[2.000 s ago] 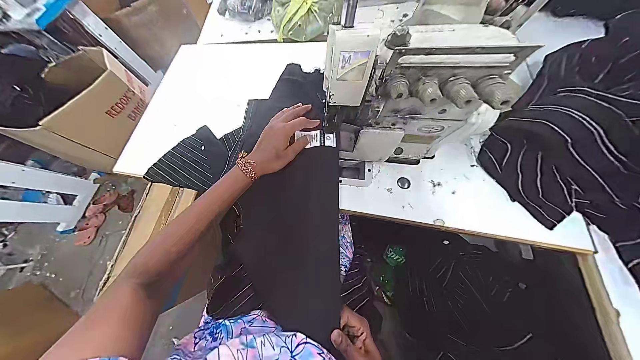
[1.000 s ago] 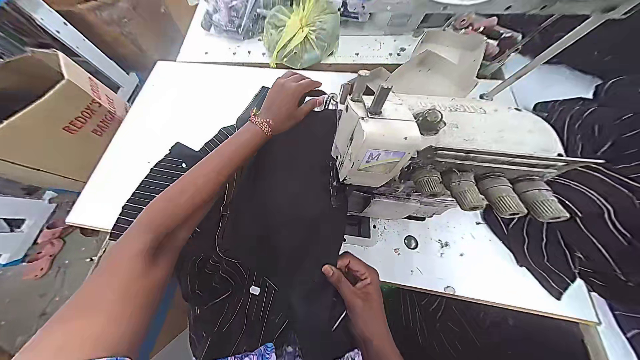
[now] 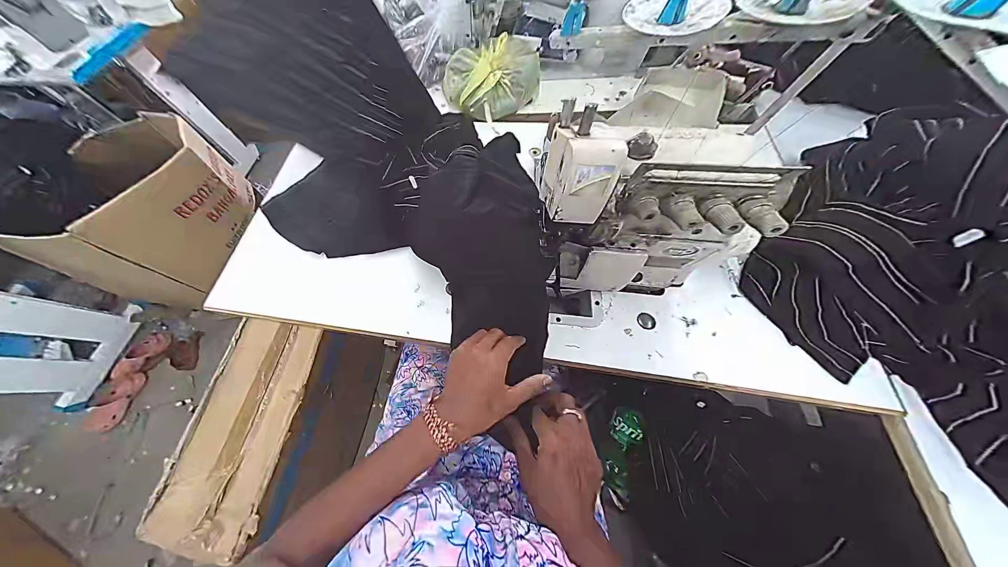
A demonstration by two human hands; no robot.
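Note:
A black fabric piece (image 3: 496, 276) lies over the white table, its right edge beside the needle area of an overlock sewing machine (image 3: 654, 205). Its near end hangs over the table's front edge, where both hands are. My left hand (image 3: 488, 386), with a beaded bracelet at the wrist, grips the cloth there. Close against it, my right hand (image 3: 559, 449), wearing a ring, has its fingers curled on the same end; its fingertips are partly hidden. Farther left, more black cloth with white stripes (image 3: 315, 71) spreads past the table's far left edge.
Striped black garments (image 3: 890, 260) are heaped on the table's right side. A cardboard box (image 3: 150, 213) holding dark cloth stands on the left. Behind the machine sits a tied bag (image 3: 492, 79). Below the table are a green bottle (image 3: 628, 429) and dark cloth (image 3: 748, 472).
My left hand has come from the cloth's far end by the machine to its near end, beside my right hand. The striped cloth now stretches away past the table's far left edge.

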